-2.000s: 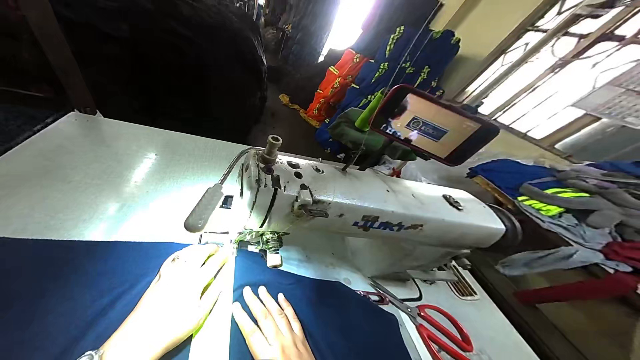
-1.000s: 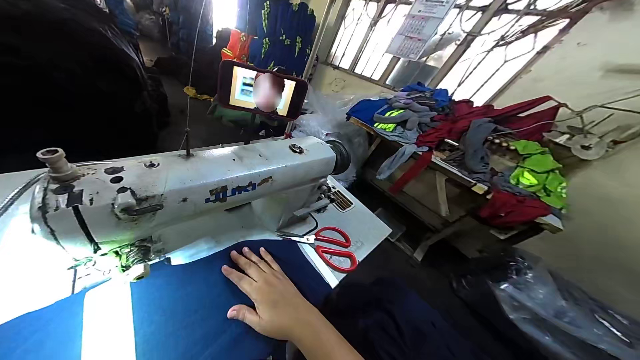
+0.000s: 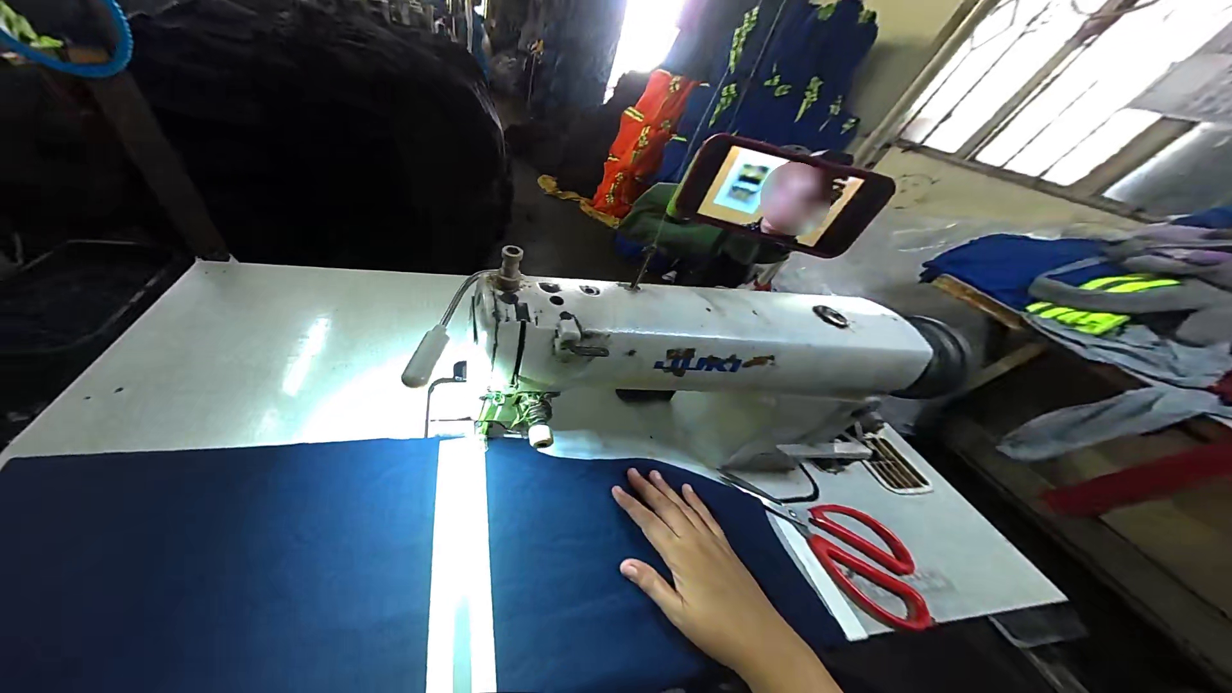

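Note:
Navy fabric [image 3: 221, 558] with a white strip [image 3: 462, 568] running lengthwise lies on the sewing table. The strip's far end reaches the needle area of a white Juki sewing machine [image 3: 712, 356]. My right hand [image 3: 693, 568] rests flat on the fabric to the right of the strip, fingers spread, holding nothing. Scissors with red handles [image 3: 871, 568] lie just right of that hand, their blades partly on the fabric's edge. My left hand is out of view.
A phone [image 3: 784, 195] is mounted behind the machine. Dark bulky material [image 3: 318, 144] stands beyond the table [image 3: 241, 356]. Folded garments with bright yellow stripes [image 3: 1097, 289] lie on a wooden bench at right. Orange and blue garments hang at the back.
Two seconds ago both hands lay on the fabric, the left over the white strip; the left has since left the view. My right hand is now farther right of the strip, near the scissors.

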